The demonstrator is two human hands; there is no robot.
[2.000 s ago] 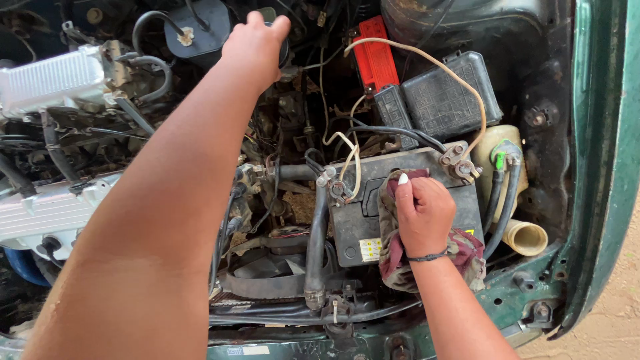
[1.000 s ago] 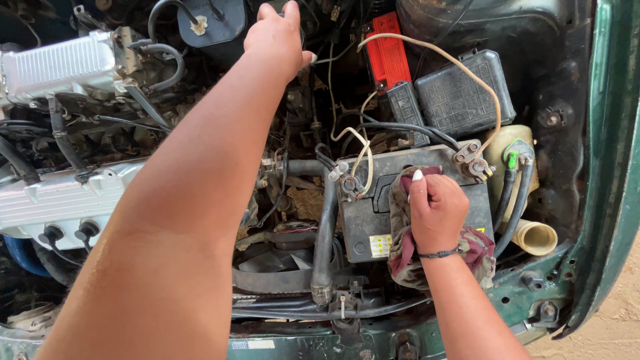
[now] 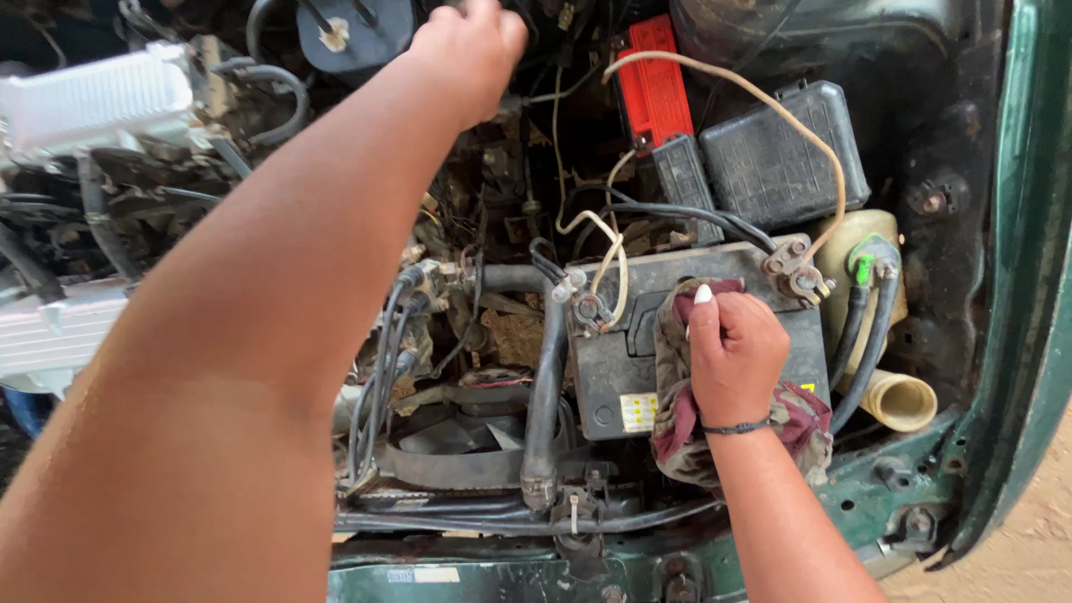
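My right hand (image 3: 737, 352) is closed on a crumpled maroon and grey-green patterned cloth (image 3: 677, 410), which rests on top of the black car battery (image 3: 599, 381). One clamped battery terminal (image 3: 590, 310) lies left of that hand; another terminal clamp (image 3: 796, 272) is at the battery's upper right. My left hand (image 3: 479, 54) reaches across the engine bay to the top edge, beside a dark plastic canister (image 3: 360, 38). Its fingertips are partly cut off by the frame, and whether it holds anything is hidden.
A red box-shaped part (image 3: 657, 79) and a black fuse box cover (image 3: 783, 155) sit behind the battery. Loose beige wire (image 3: 754, 88) arches over them. A pale plastic filler neck (image 3: 900, 402) stands at right. Black hose (image 3: 546, 402), engine parts and the green body edge surround the battery.
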